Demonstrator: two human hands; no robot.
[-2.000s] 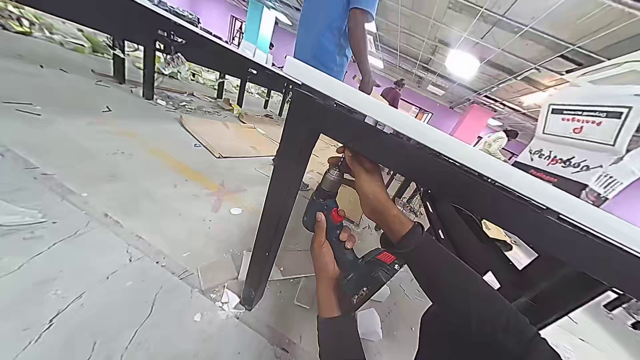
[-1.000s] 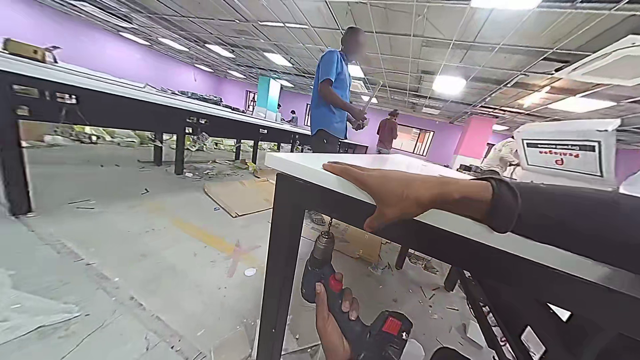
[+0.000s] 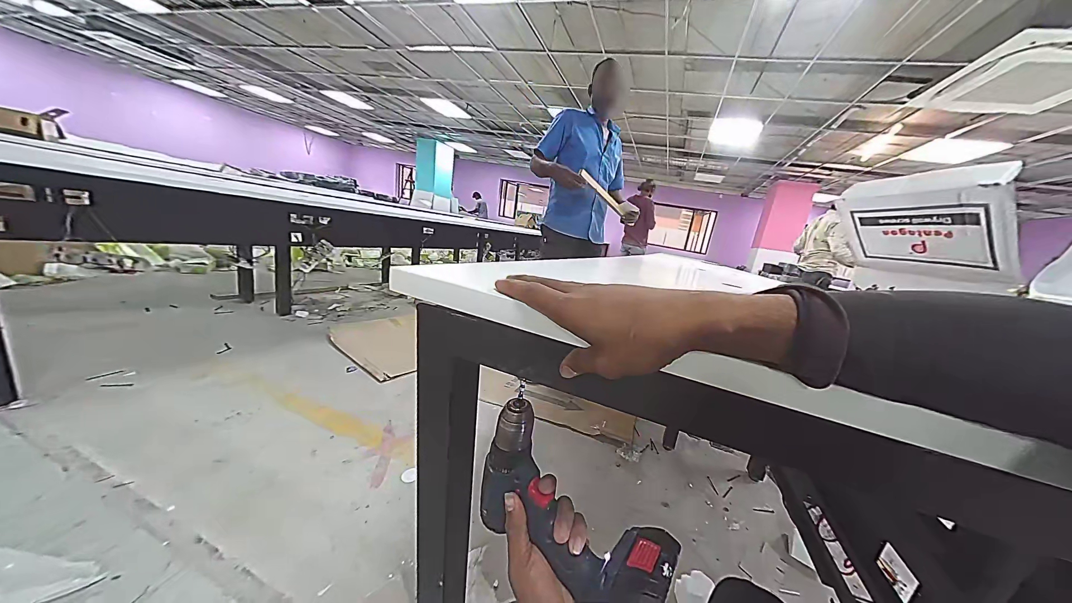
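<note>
My left hand [image 3: 544,536] grips a dark cordless drill [image 3: 523,486] with red parts, held upright below the table. The drill's bit points up at the underside of the black metal table frame [image 3: 450,402], near the corner leg; whether the tip touches a screw is hidden. My right hand [image 3: 628,322] lies flat over the edge of the white tabletop [image 3: 469,280], fingers toward the corner and thumb down over the frame's side. It holds no tool.
A person in a blue shirt [image 3: 582,167] stands behind the table with a thin strip in both hands. A white printed box [image 3: 930,222] is at right. Cardboard [image 3: 377,343] and scraps litter the floor. A long black-framed table [image 3: 167,209] runs along the left.
My right hand has left the drill's tip and now rests on the tabletop edge. The drill stays under the frame in my left hand. The view has tilted up.
</note>
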